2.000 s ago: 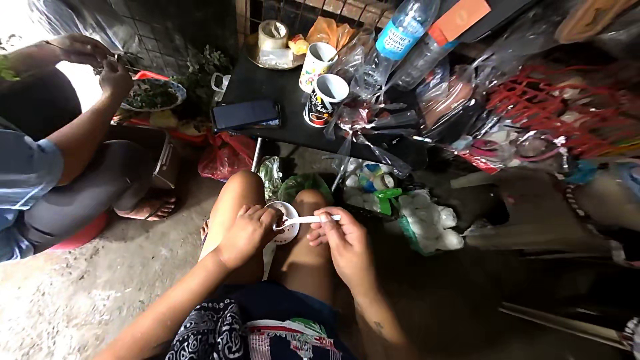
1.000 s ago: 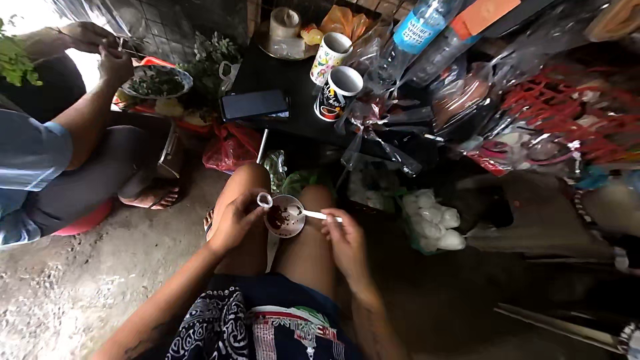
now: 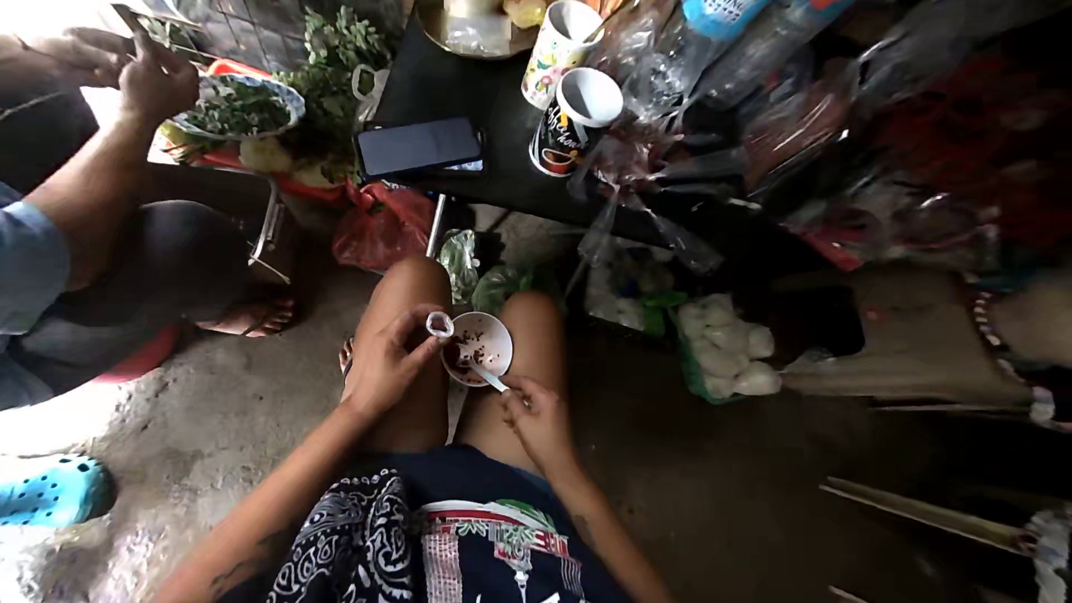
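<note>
A white bowl [image 3: 494, 337] with dark reddish bits inside rests between my thighs. My left hand [image 3: 395, 360] is shut on a small translucent round container [image 3: 440, 324], held at the bowl's left rim with its mouth facing up. My right hand [image 3: 533, 410] grips the handle of a white plastic spoon [image 3: 488, 377], whose head is down among the bits in the bowl. What fills the small container is too small to tell.
A black table [image 3: 502, 188] ahead holds a smartphone [image 3: 419, 146], a black paper cup [image 3: 563, 138], a floral paper cup [image 3: 548, 63] and plastic bags. At left a co-worker's hand [image 3: 159, 79] is near a bowl of leaves [image 3: 289, 109]. White-filled bags [image 3: 724, 352] lie right of my knees.
Two seconds ago the spoon was raised near my left hand at the bowl; now its head is down in the bowl. The small container has come into plain sight in my left hand.
</note>
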